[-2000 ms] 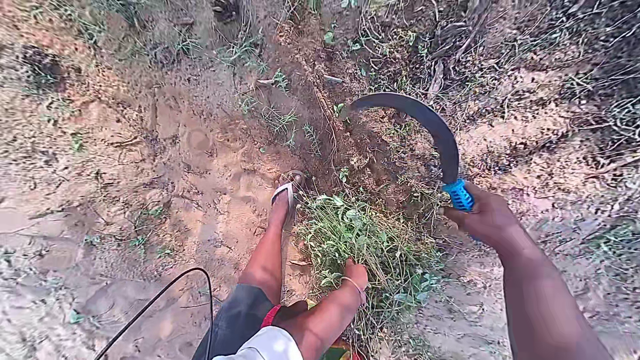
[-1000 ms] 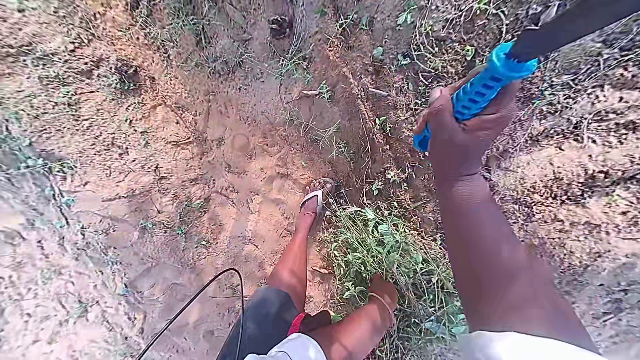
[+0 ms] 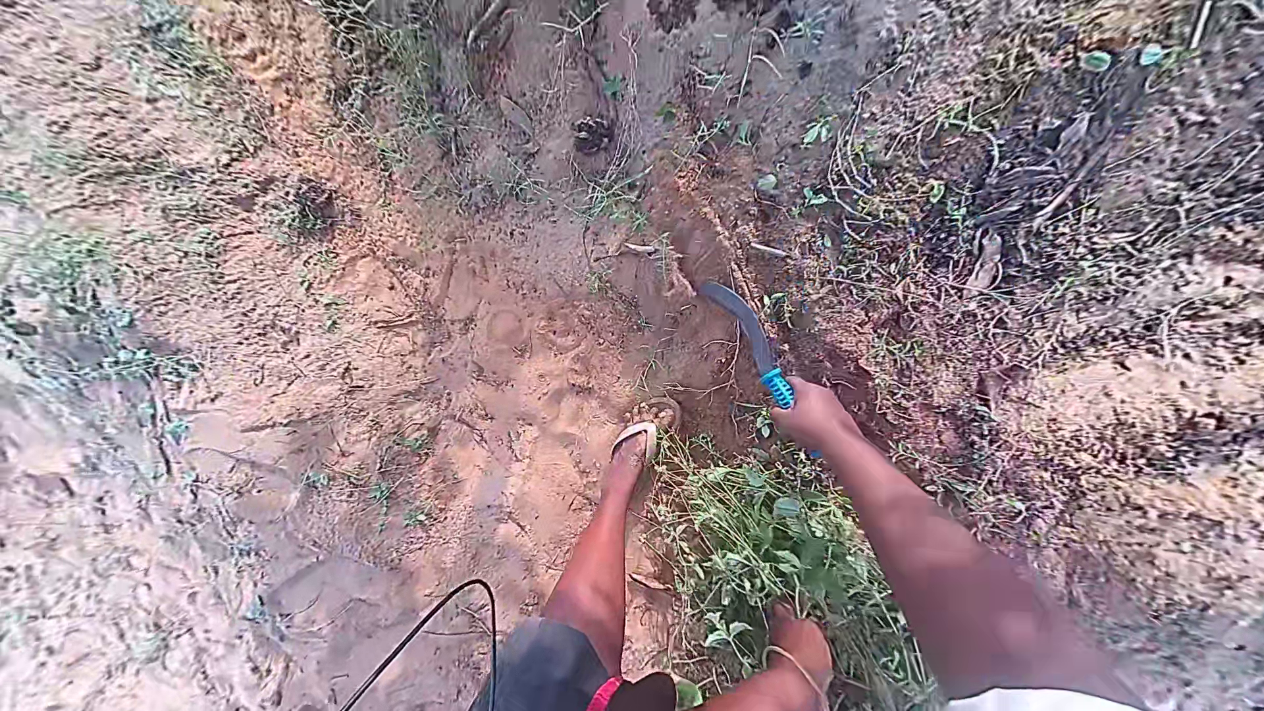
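Note:
My right hand [image 3: 816, 413] is closed around the blue handle of a sickle [image 3: 743, 321]. Its curved dark blade points up and left, with the tip at or just above the bare soil. Low in the view, my left hand [image 3: 798, 637], with a band at the wrist, is shut on a bunch of cut-looking green weeds [image 3: 770, 538]. Leaves cover its fingers. The bunch lies just below my right hand and beside my sandalled foot.
My foot in a light-strapped sandal [image 3: 635, 434] stands on sandy soil left of the greens. Dry stems and roots [image 3: 1027, 197] lie at the upper right. A black cable [image 3: 434, 612] curves up at the bottom. Small weeds [image 3: 607, 197] grow ahead.
My right hand with the sickle has come down from the upper right toward the ground just above the greens. My left hand stays at the bunch of greens.

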